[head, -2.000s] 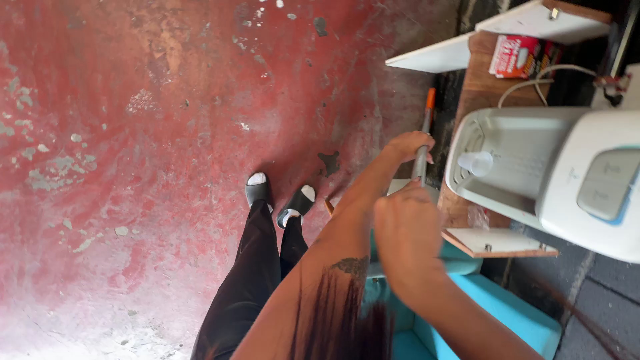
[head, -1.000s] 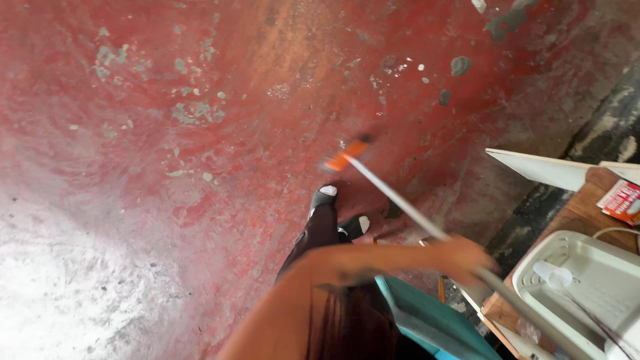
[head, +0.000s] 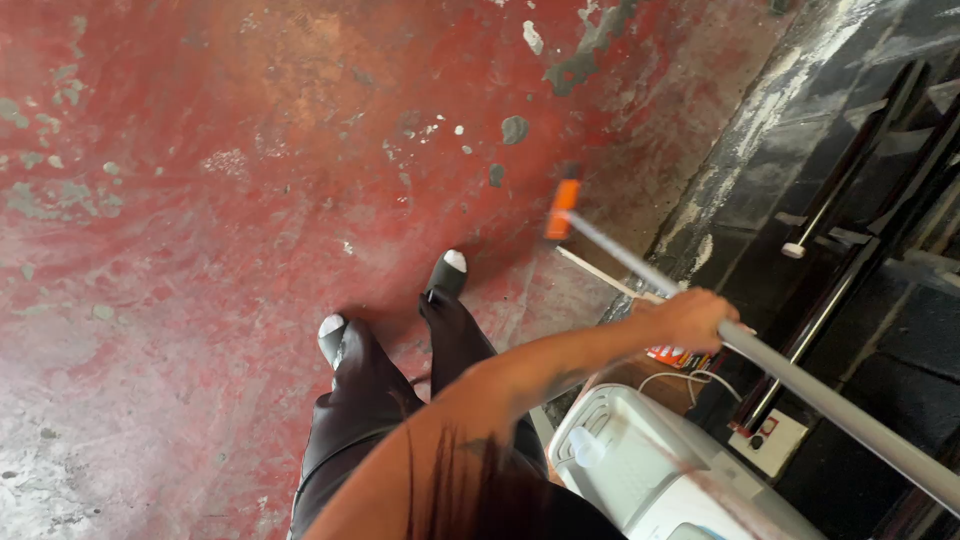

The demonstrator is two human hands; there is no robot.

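My left hand (head: 694,319) is closed around a long grey pole (head: 817,390), with the arm stretched up and to the right. The pole slants from the lower right edge to an orange head (head: 562,210) with a dark, blurred part on it, held over the red floor near the wall; it looks like a broom or floor brush. My right hand is out of the picture, and so is the pole's far end.
A white appliance (head: 645,480) holding a small translucent cup (head: 586,447) stands at lower right. Behind it are a red packet (head: 671,355), a white cord (head: 694,379) and a wall socket plate (head: 769,442). Dark metal bars (head: 832,300) run along the black block wall. My feet (head: 446,274) are on the floor.
Two seconds ago both hands held the pole; now only the left shows on it. The orange head has swung over the floor toward the wall since one second ago. The view has shifted.
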